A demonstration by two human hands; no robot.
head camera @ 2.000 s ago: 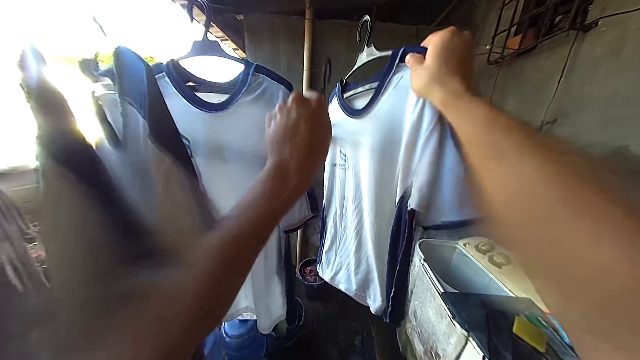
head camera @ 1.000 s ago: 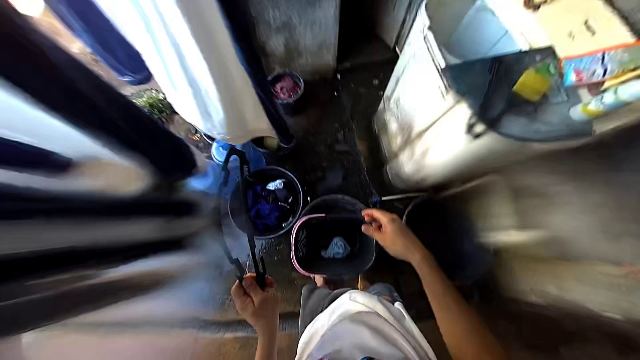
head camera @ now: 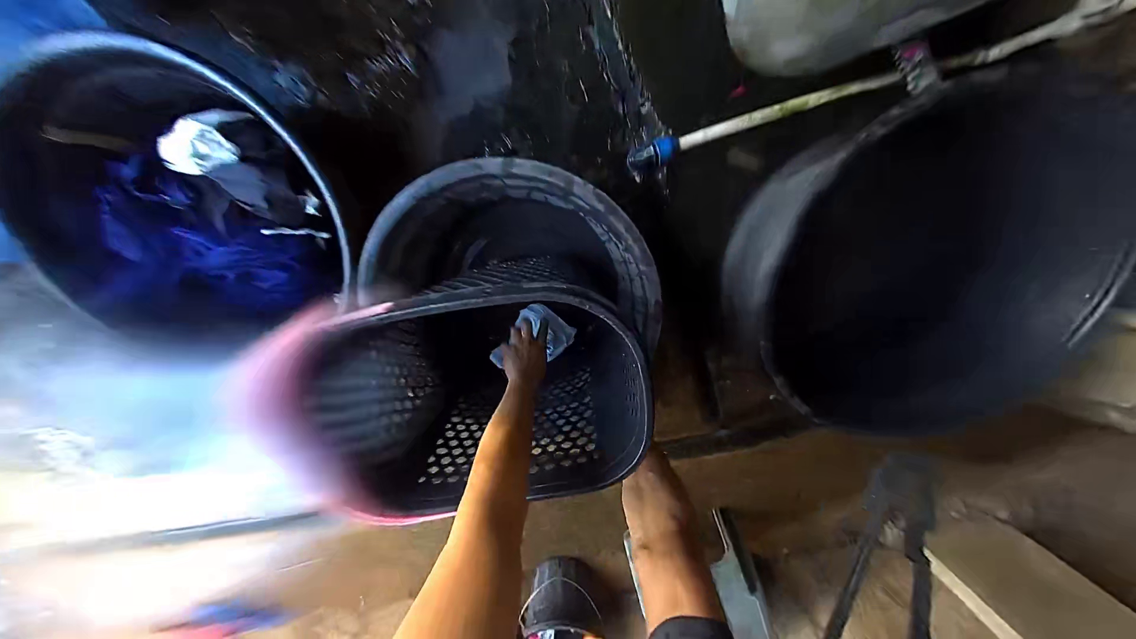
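Note:
My left hand reaches down into a black perforated plastic basket and closes its fingers on a pale blue crumpled cloth. The basket's blurred pink handle lies at its left side. Beneath and behind the basket stands a round dark bucket, partly hidden by it. My right hand is not seen; the bare limb below the basket's right end appears to be a leg.
At upper left a round tub holds dark blue and white cloths. A large dark tub stands at right, near a pale pipe with a blue end. A grey stool-like object and a blurred dark frame are at lower right.
The hanging shirts are out of view, which looks more steeply down. My left hand has let go of the black hanger and is inside the basket. My right hand has left the basket's rim.

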